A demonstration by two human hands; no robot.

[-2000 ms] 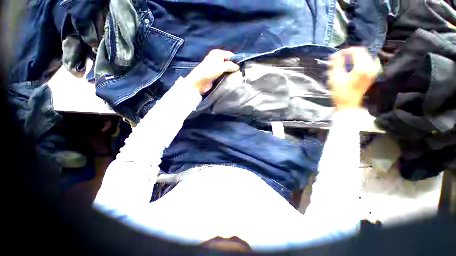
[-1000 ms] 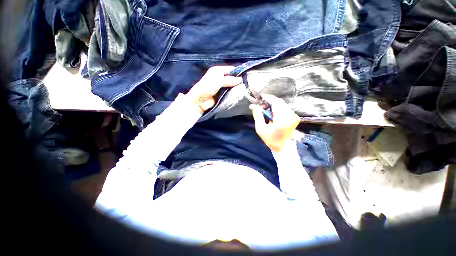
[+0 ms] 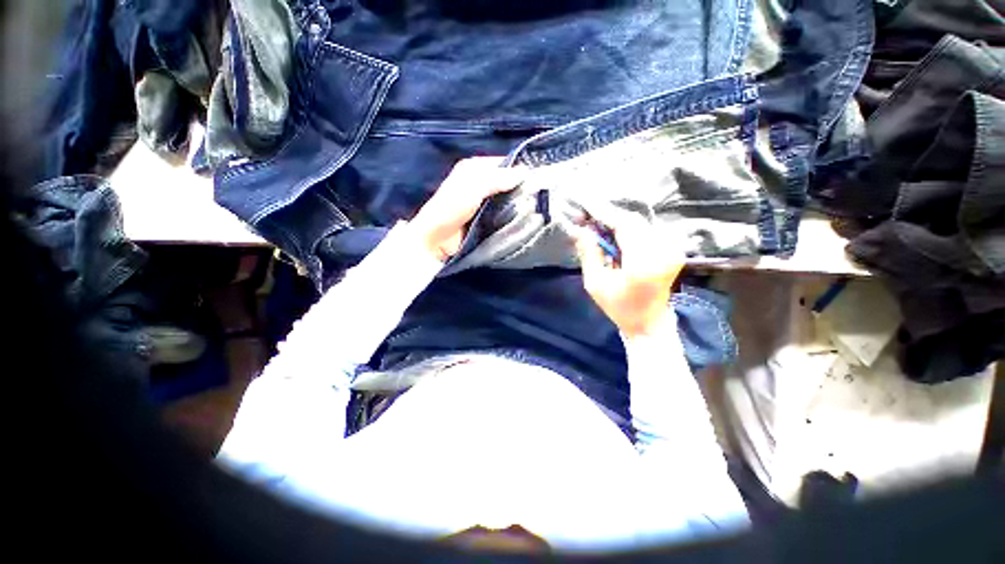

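Note:
A large dark blue denim garment lies in front of me, with its lower edge folded up so the pale grey inside shows. My left hand grips the folded edge at the left end of the pale area. My right hand is over the pale inside, closed around a small tool with a bluish handle, likely thread snips. The tool's tips are near a short dark strip on the pale cloth and look blurred. Any thread ends are too fine to see.
A denim piece with pale double stitching hangs at the left, over the white table edge. Black garments are heaped at the right. Blue denim lies on my lap. A pale surface with dark scraps is at lower right.
My right hand swung in from the far right to the pale inside, then shifted slightly right with the tool. The garment's inside is spread flatter. My left hand stays at the edge.

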